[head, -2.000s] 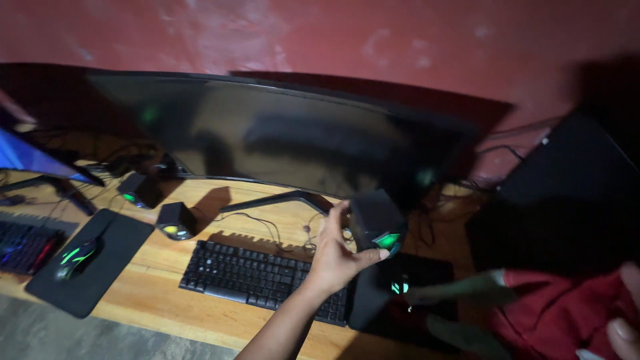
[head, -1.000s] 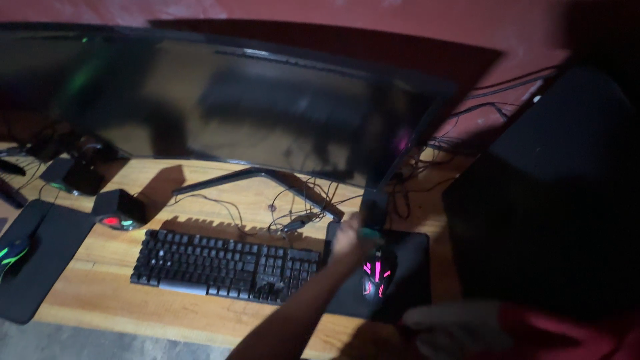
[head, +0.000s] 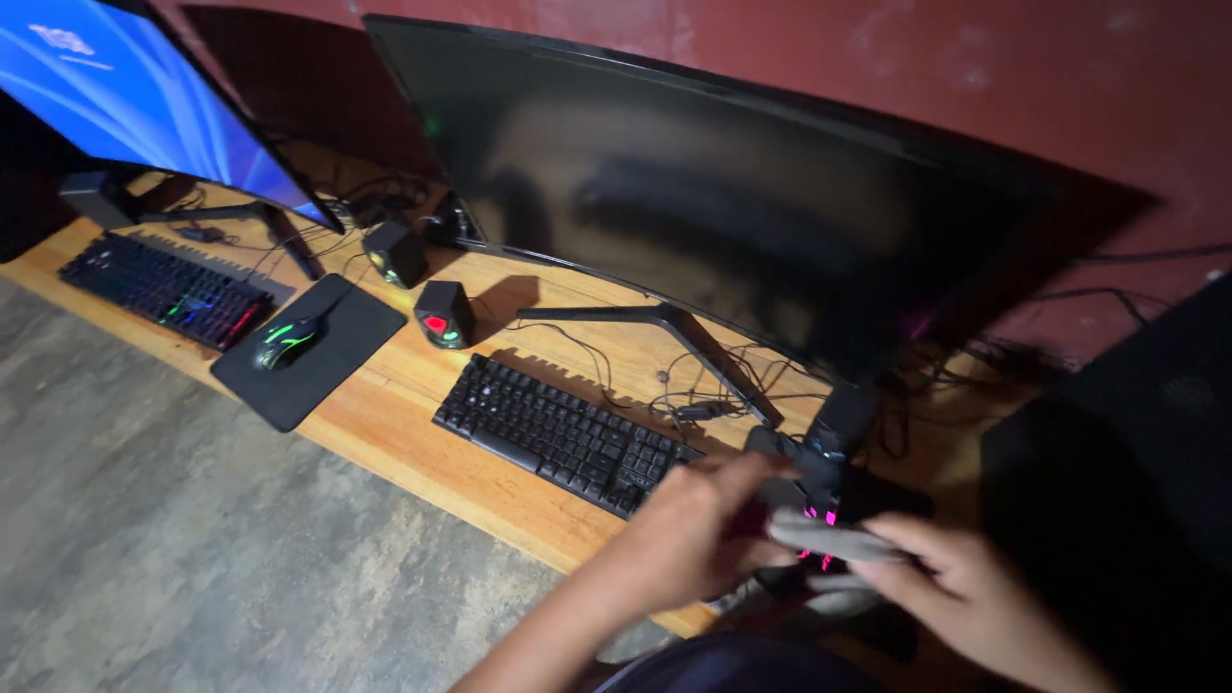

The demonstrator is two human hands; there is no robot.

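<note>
My left hand is over the right end of the black keyboard, fingers bent beside a grey and dark red cloth item, possibly a glove; blur hides whether it grips it. My right hand pinches the grey part of this cloth item between thumb and fingers. Behind the hands, a mouse glows pink, partly covered. A small black speaker stands at the lower right corner of the dark curved monitor. Two more speakers, one lit red and green, one lit yellow, stand left of the keyboard.
On the left are a lit monitor, a backlit keyboard and a green-lit mouse on a black mouse pad. Loose cables lie around the monitor's stand leg. A large black object is at the right.
My left hand has let go of the speaker it held up two seconds ago and has come back toward my right hand. The grey and red cloth item has moved left, in front of the mouse.
</note>
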